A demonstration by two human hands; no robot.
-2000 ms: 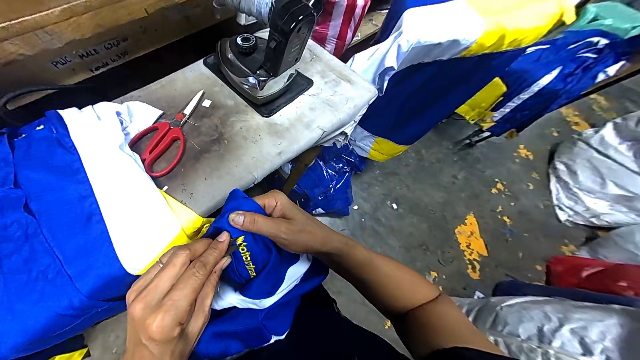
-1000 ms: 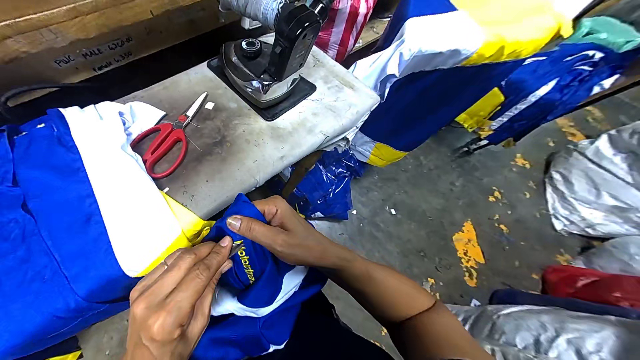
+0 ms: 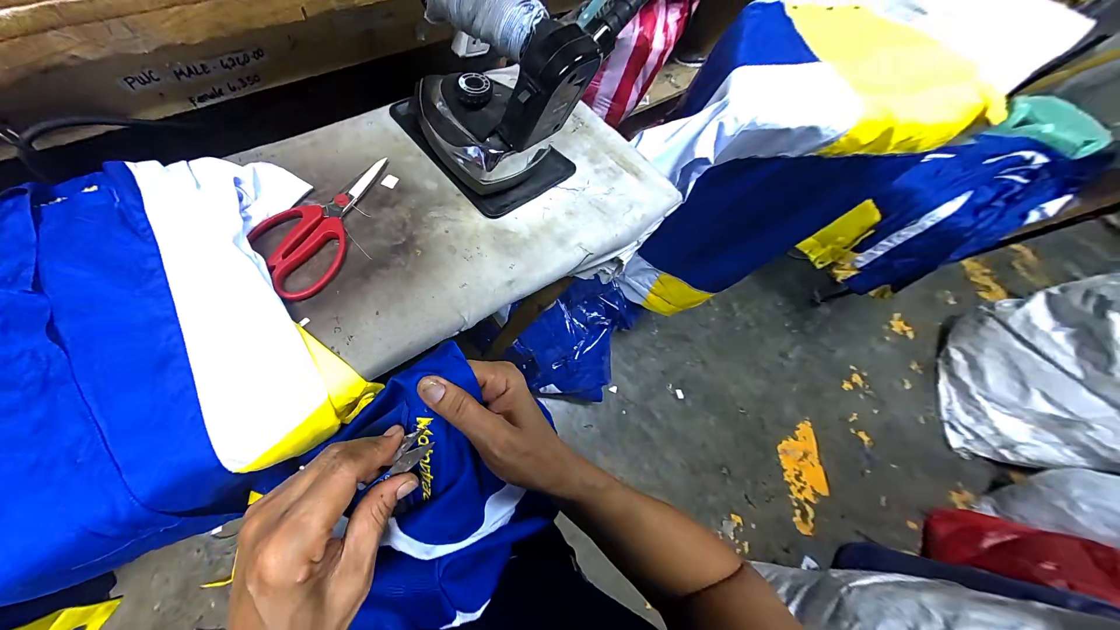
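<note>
My left hand (image 3: 311, 525) pinches small metal thread snips (image 3: 409, 455) between thumb and fingers, the blades at yellow embroidered lettering (image 3: 424, 446) on a blue garment (image 3: 455, 416) with a white stripe. Around the garment's upper edge, my right hand (image 3: 516, 429) grips the cloth, its thumb pressed on top. The cloth lies bunched over my lap. Red-handled scissors (image 3: 306, 249) rest on the pressing table, up and left of both hands, their blades slightly apart.
An iron (image 3: 486, 131) stands on a dark pad on the covered table (image 3: 420, 271). Blue, white and yellow garments (image 3: 219, 315) lie at left; more (image 3: 770, 114) hang at upper right. Plastic-wrapped blue cloth (image 3: 577, 337) is below the table. Silvery bundles (image 3: 1041, 376) sit on the floor at right.
My left fingers have drawn back a little from the lettering, and the metal snips now show between them. My right hand stays on the blue cloth.
</note>
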